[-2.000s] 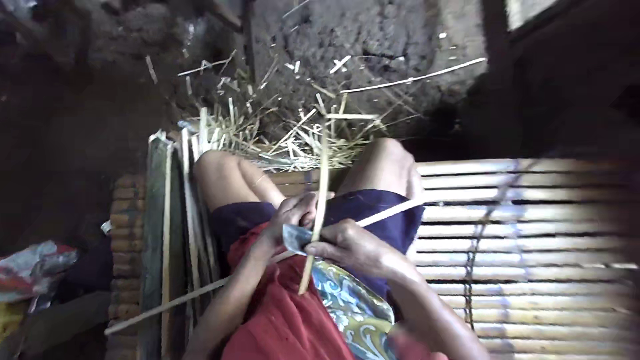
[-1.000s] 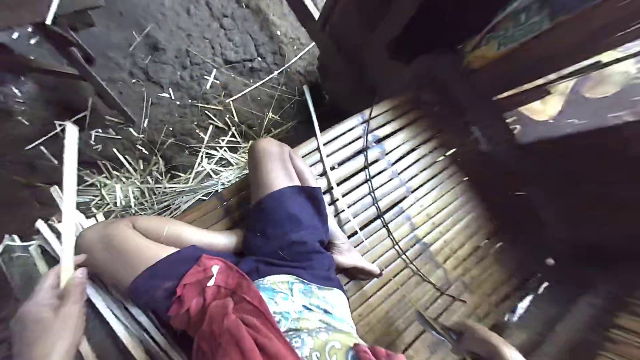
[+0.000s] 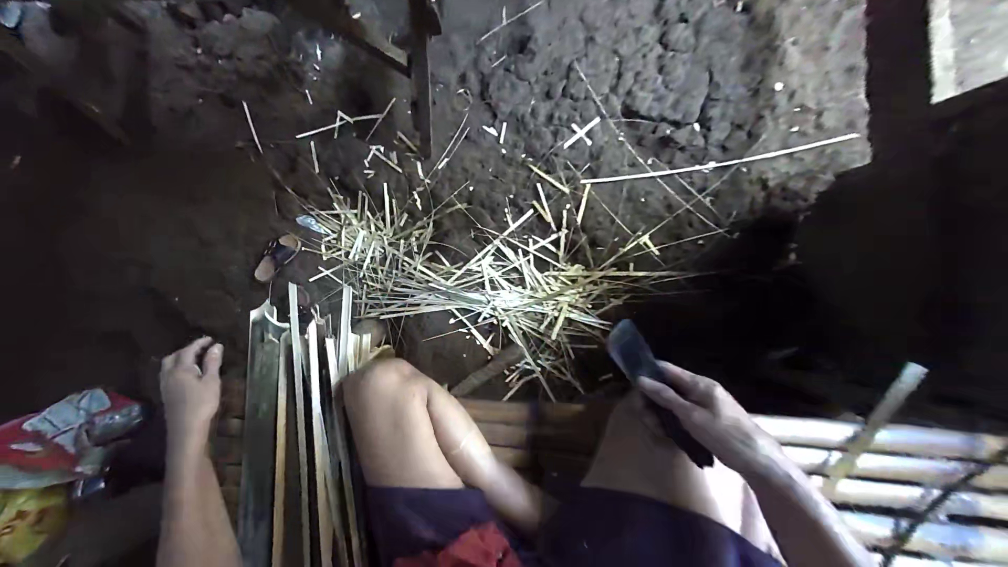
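Observation:
My right hand is closed around the dark handle of a broad-bladed knife, its blade pointing up and left above my right knee. On the left, my left hand is empty, fingers a little bent and apart, beside the split bamboo pieces. Those long pieces and thin strips lie lengthwise along my left leg. A single pale bamboo strip rests at a slant on the slats at the right.
A bamboo-slat bench is under me. Bamboo shavings litter the earthen floor ahead. A sandal lies by the shavings, crumpled plastic packaging at far left, and a wooden post above.
My left hand held a bamboo strip one second ago and now holds nothing. The knife, earlier low at the right, is now above my right knee. The view has swung left.

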